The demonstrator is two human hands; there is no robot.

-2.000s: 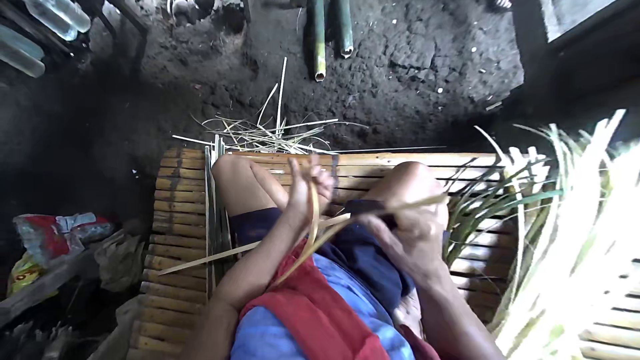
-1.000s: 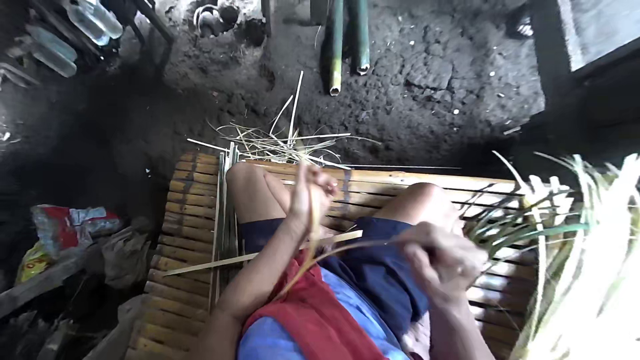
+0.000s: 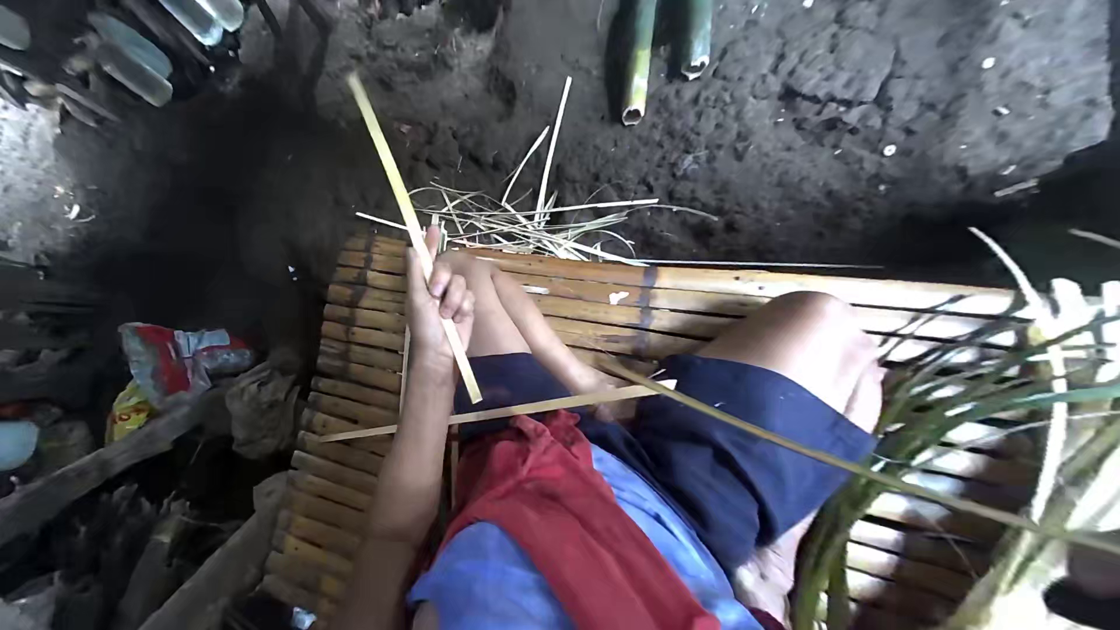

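Note:
My left hand point(image 3: 442, 302) is raised over the left knee, its fingers closed around a pale, flat plant strip point(image 3: 385, 149) that slants up and left. Another pale strip point(image 3: 542, 405) lies across my lap and passes by the left forearm. A long, narrow brownish strip point(image 3: 787, 444) stretches from above the lap to the right edge. There, a blurred, skin-toned patch that seems to be my right hand point(image 3: 1098, 564) is mostly cut off; its fingers and hold cannot be made out.
I sit on a bamboo-slat bench point(image 3: 735, 284). Thin scrap strips point(image 3: 534, 229) lie beyond its front edge. Green and pale plant strips point(image 3: 927, 394) are heaped on the right. Two bamboo tubes point(image 3: 639, 79) rest on the dirt floor. Plastic packets point(image 3: 175, 359) and wood lie left.
The right hand has moved from over the lap towards the right edge. The left hand now holds a strip pointing up and left. A long strip now stretches across to the right.

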